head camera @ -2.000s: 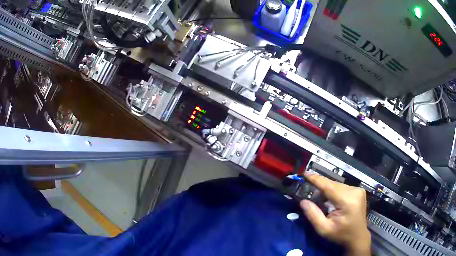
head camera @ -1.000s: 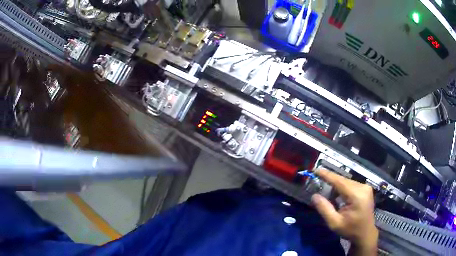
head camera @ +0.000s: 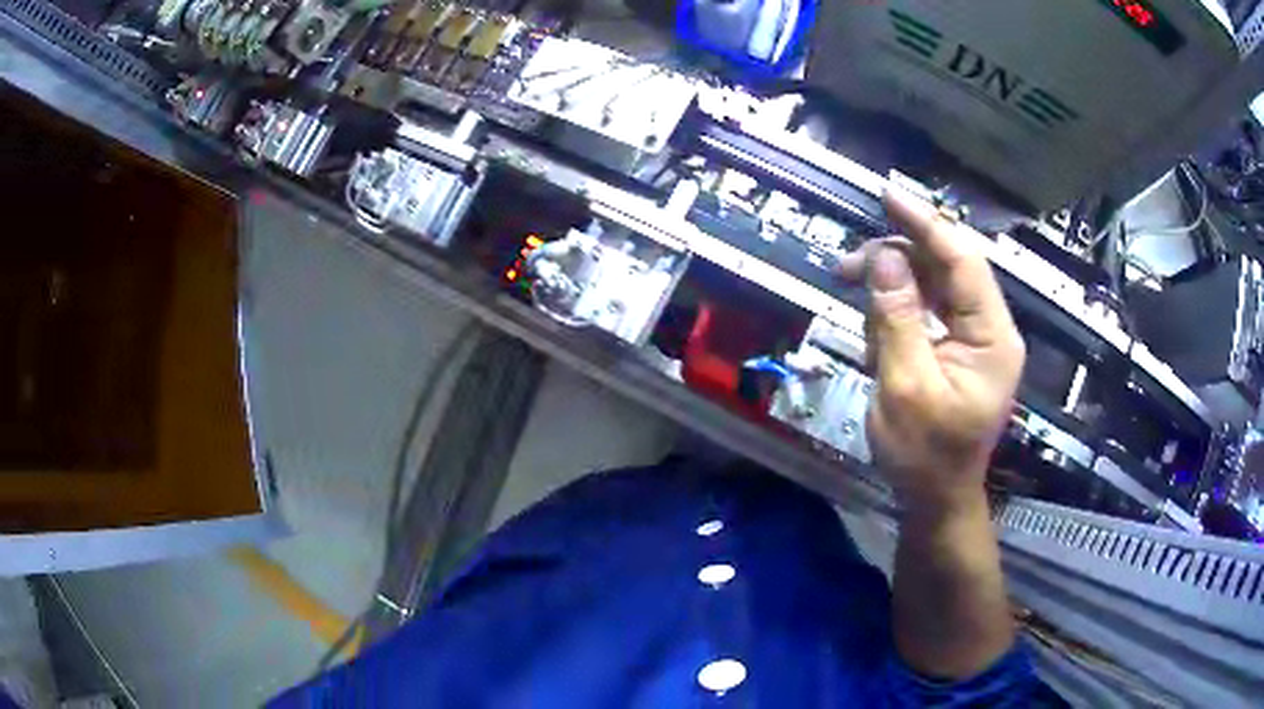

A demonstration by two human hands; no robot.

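My right hand is raised over the conveyor track, with its index finger extended and the thumb near a curled finger. No held thing shows in it. A silver front unit with a small bright blue fitting lies below and left of the hand, apart from it. A red bin is beside that unit. My left hand is not in view.
Silver cylinder units with looped tubes line the front edge. A blue tray and the grey DN machine head are behind the track. A brown tinted guard door is at left, a slotted duct at lower right.
My right hand has left the blue fitting and moved up and back over the track. The view has shifted, and the guard door appears farther left with its tinted panel showing.
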